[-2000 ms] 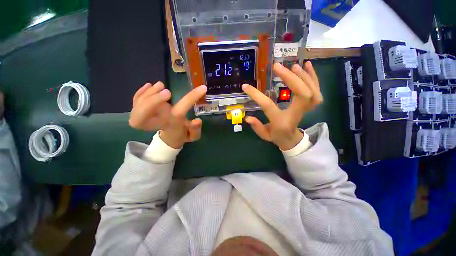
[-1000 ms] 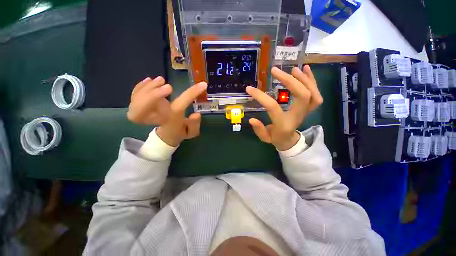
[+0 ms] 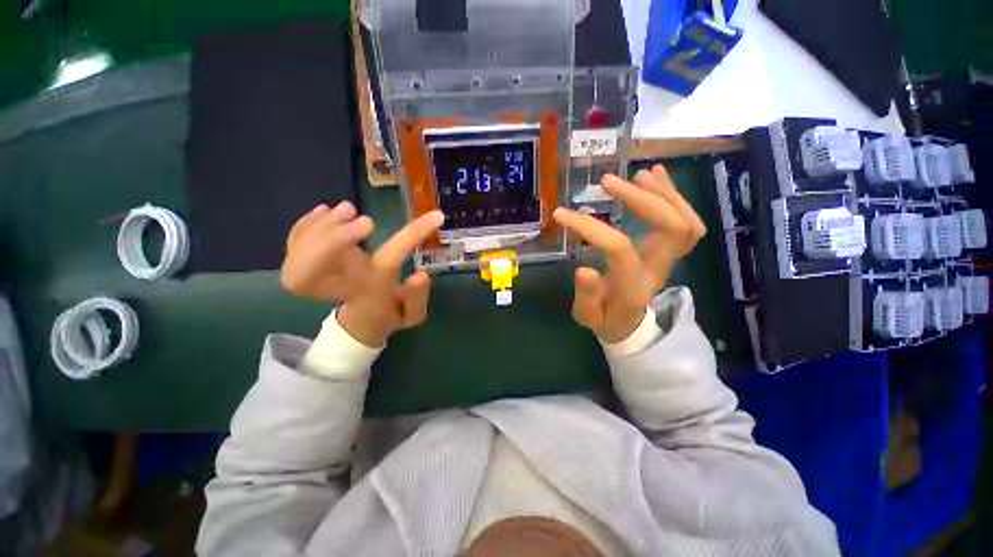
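A square display unit (image 3: 486, 185) with a lit black screen, reading about 21.3 and 24, sits in the orange-brown nest (image 3: 417, 163) of the clear test fixture (image 3: 479, 98). My left hand (image 3: 359, 267) is at the fixture's left front, its index fingertip at the screen's lower left corner. My right hand (image 3: 632, 256) is at the right front, its index fingertip just off the screen's lower right corner. Both hands hold nothing. A yellow connector (image 3: 500, 272) with a white tip sits at the fixture's front edge. The red power switch is mostly hidden by my right hand.
White cable coils (image 3: 152, 242) lie at left beside a black foam sheet (image 3: 272, 141). At right a dark tray (image 3: 806, 316) bears rows of units with white vented backs (image 3: 898, 236). A blue holder (image 3: 691, 49) and white paper are behind. A red button (image 3: 597, 115) is on the fixture.
The right reading changed from about 19 to 24, and the left from 21.2 to 21.3. My right index fingertip has moved right, off the screen's corner. The view has shifted slightly.
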